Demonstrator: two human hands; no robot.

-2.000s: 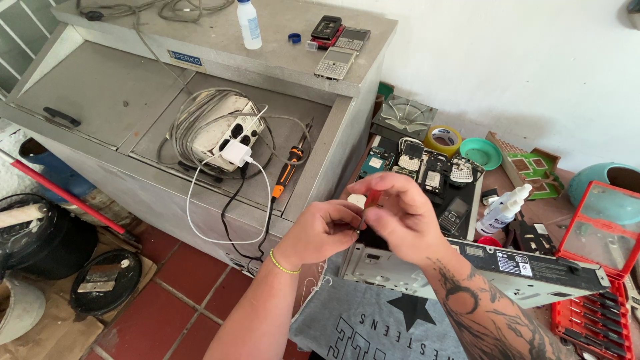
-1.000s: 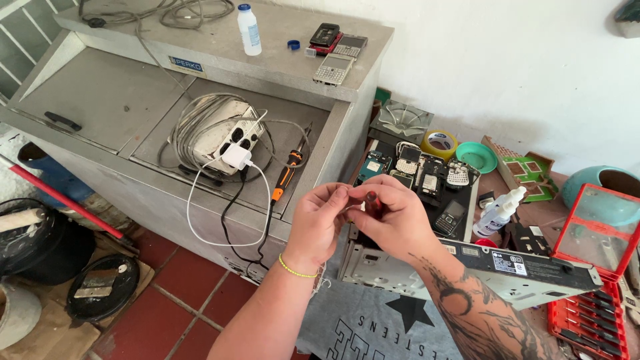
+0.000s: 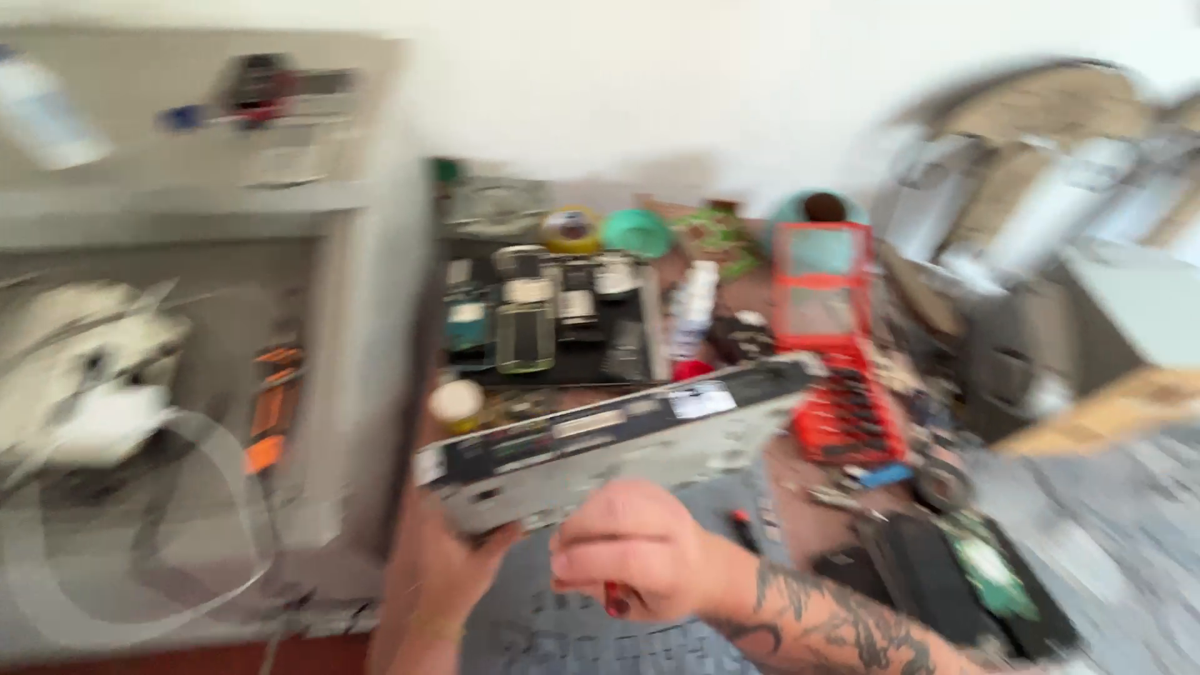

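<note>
My left hand (image 3: 455, 562) is at the lower left end of a long metal device chassis (image 3: 619, 450), its thumb against the underside; the chassis hides part of the fingers. Below the middle of the chassis my right hand (image 3: 637, 553) is curled around a small red-handled tool (image 3: 616, 600), probably a screwdriver, though blur hides its shape. Grey printed cloth (image 3: 562, 619) lies beneath both hands. Behind the chassis, disassembled phones (image 3: 525, 328) lie on a dark surface. A round white-topped container (image 3: 457, 403) stands near the chassis's left end.
An open red screwdriver case (image 3: 848, 403) lies right of the chassis. Behind are a white bottle (image 3: 694, 305), yellow tape (image 3: 571, 230) and a green dish (image 3: 637, 233). A metal cabinet (image 3: 375, 375) stands at left, with an orange-handled tool (image 3: 272, 412). Dark devices (image 3: 966, 572) lie at lower right.
My hands were together in front of the chassis; now they are apart, the left at its end and the right lower down with a red tool. The view has swung right.
</note>
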